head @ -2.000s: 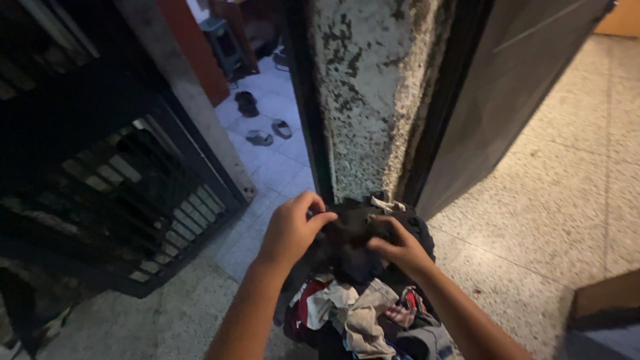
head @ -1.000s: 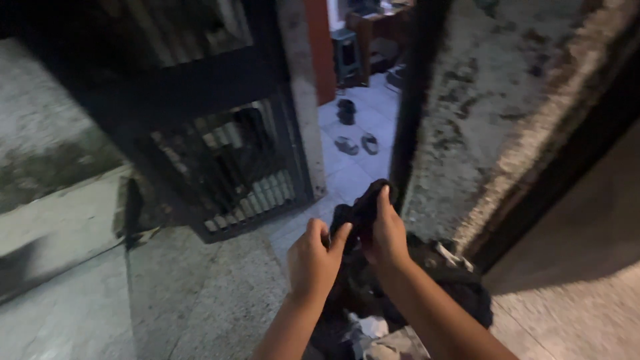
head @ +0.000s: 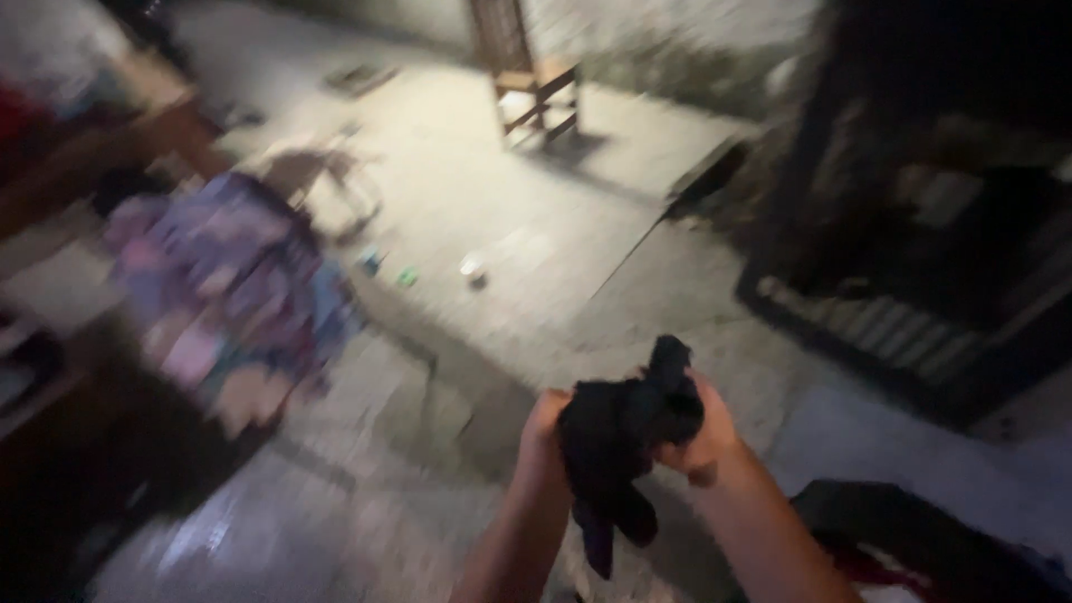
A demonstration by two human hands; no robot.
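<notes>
A bunched black cloth item (head: 615, 444), perhaps a small garment, is held between both hands at the lower centre. My left hand (head: 548, 431) grips its left side. Its right side lies in my right hand (head: 699, 427), whose fingers are partly hidden behind the cloth. One end of the cloth sticks up by the right fingers, and loose ends hang below. Dark clothes (head: 904, 528) lie in a pile at the lower right, beside my right forearm. The view is blurred.
A heap of purple, pink and blue clothes (head: 243, 276) is at the left, by dark furniture. A wooden chair (head: 540, 100) stands at the back. A barred metal gate (head: 888, 335) is at the right. Small items, among them a white one (head: 472, 270), lie on the floor.
The view has swung far to the left, away from the doorway, bringing the heap of coloured clothes and the chair into view. Both hands have moved away from above the clothes pile with the black cloth.
</notes>
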